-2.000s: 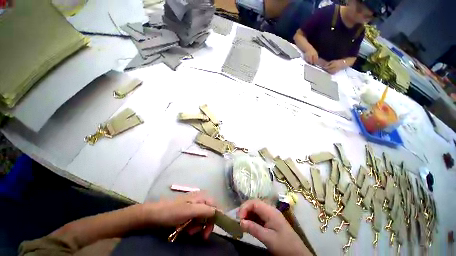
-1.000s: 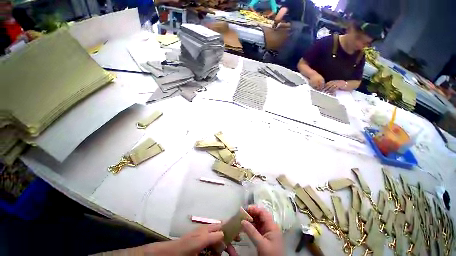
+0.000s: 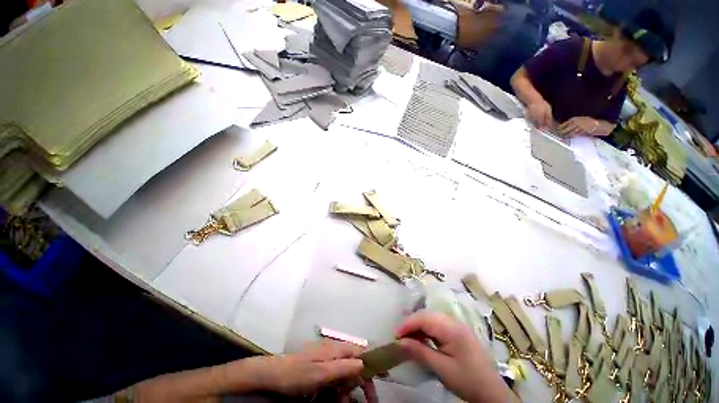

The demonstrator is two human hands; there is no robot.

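A short khaki strap tab (image 3: 382, 358) is held between my two hands near the table's front edge. My left hand (image 3: 319, 368) grips its left end; the fingers cover that end, and no hook shows clearly there. My right hand (image 3: 445, 346) pinches its right end between thumb and fingers. A plastic-wrapped round bundle (image 3: 457, 307) lies behind my right hand, partly hidden by it. Two thin pink-white strips, a far one (image 3: 356, 273) and a near one (image 3: 344, 336), lie on the table just beyond my hands.
Tabs with gold hooks lie in a centre pile (image 3: 382, 252), a left pile (image 3: 246, 212) and dense rows at right (image 3: 599, 338). Khaki panels (image 3: 87, 79) are stacked left, grey pieces (image 3: 352, 47) at the back. A blue tray (image 3: 662, 270) holds an orange container. A person (image 3: 579, 79) works opposite.
The tab in my hands has turned from a raised, tilted pose to a flatter one, and the gold hook seen at my left hand earlier no longer shows clearly. The camera view has shifted.
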